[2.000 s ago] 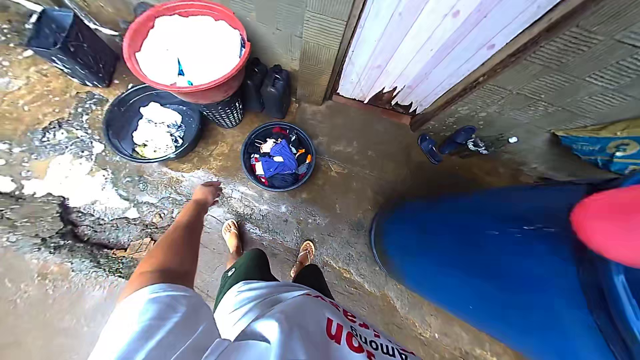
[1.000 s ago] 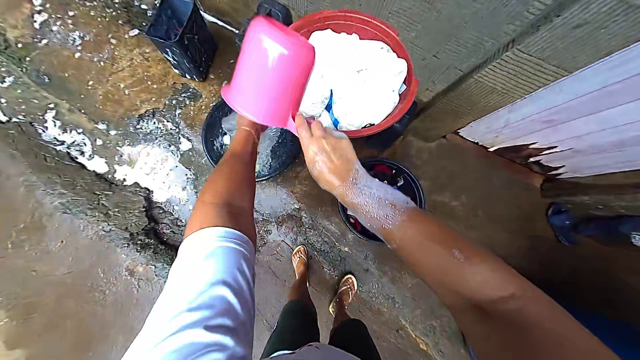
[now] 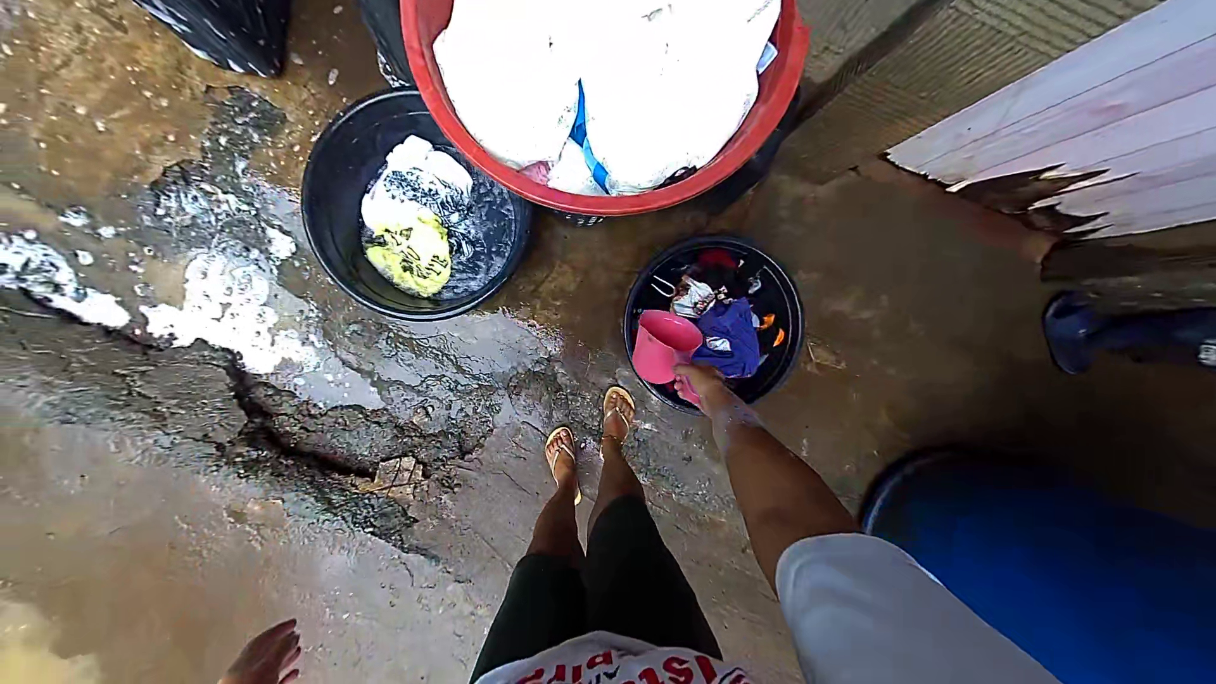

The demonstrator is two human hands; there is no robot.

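My right hand grips the handle of a pink plastic dipper, which is above the left side of a round black basin of dark, blue and orange clothes. My left hand is low at the left edge of the view, fingers apart, holding nothing. A larger black basin holds wet white cloth and a yellow cloth with a little water. Behind it, a red basin is heaped with white laundry that has a blue strip.
A blue plastic barrel is at the lower right. Dark footwear lies near a door with a ragged lower edge. Suds and a crack mark the wet concrete at left. A black container stands at the upper left.
The pink dipper has moved from over the black and red basins to the basin of dark clothes. Both hands were at the dipper; now my left hand is away from it.
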